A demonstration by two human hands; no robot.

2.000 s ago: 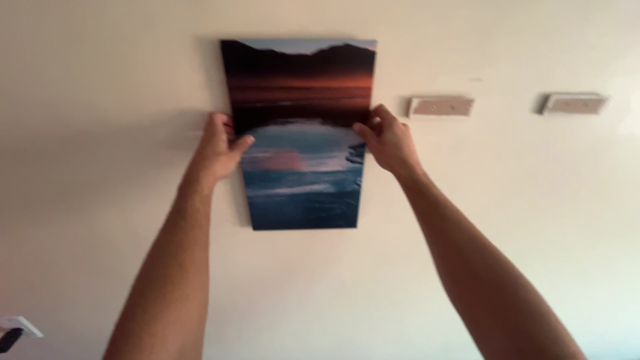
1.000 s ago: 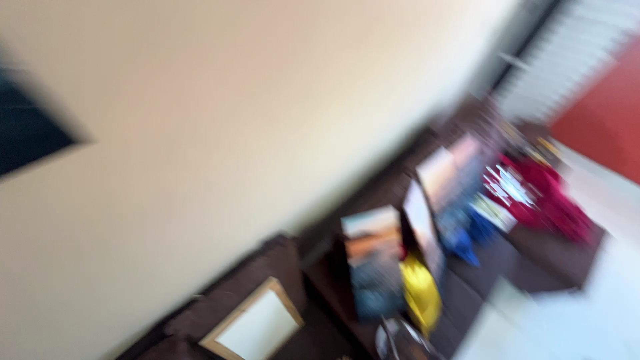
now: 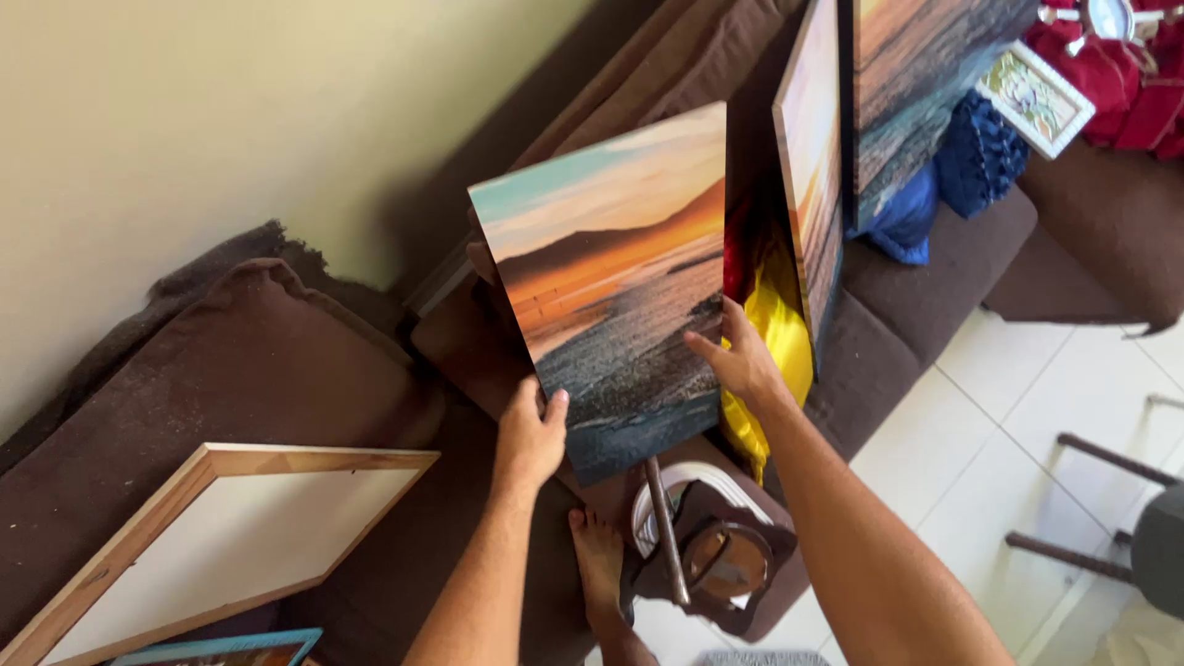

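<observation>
A canvas panel printed with a sunset beach scene (image 3: 620,287) is held tilted over the brown sofa. My left hand (image 3: 532,435) grips its lower left edge, thumb on the front. On the right edge, my right hand (image 3: 740,356) holds it the same way. The fingers behind the panel are hidden. Right of it stand another sunset panel (image 3: 809,185) seen at a slant and a larger seascape panel (image 3: 925,102). Yellow satin cloth (image 3: 777,351) lies beside my right hand.
A wood-framed panel (image 3: 185,472) rests back outward on the brown sofa (image 3: 296,361) at left. A bare foot (image 3: 597,550) is on the seat near a stool (image 3: 721,555). Blue cloth (image 3: 980,153), a small white frame (image 3: 1036,100) and red cloth (image 3: 1101,83) lie at upper right.
The view has swung from the wall down to the sofa. Two seconds ago both hands held a dark seascape panel against the wall; now they hold the orange sunset panel, which stood on the sofa one second ago.
</observation>
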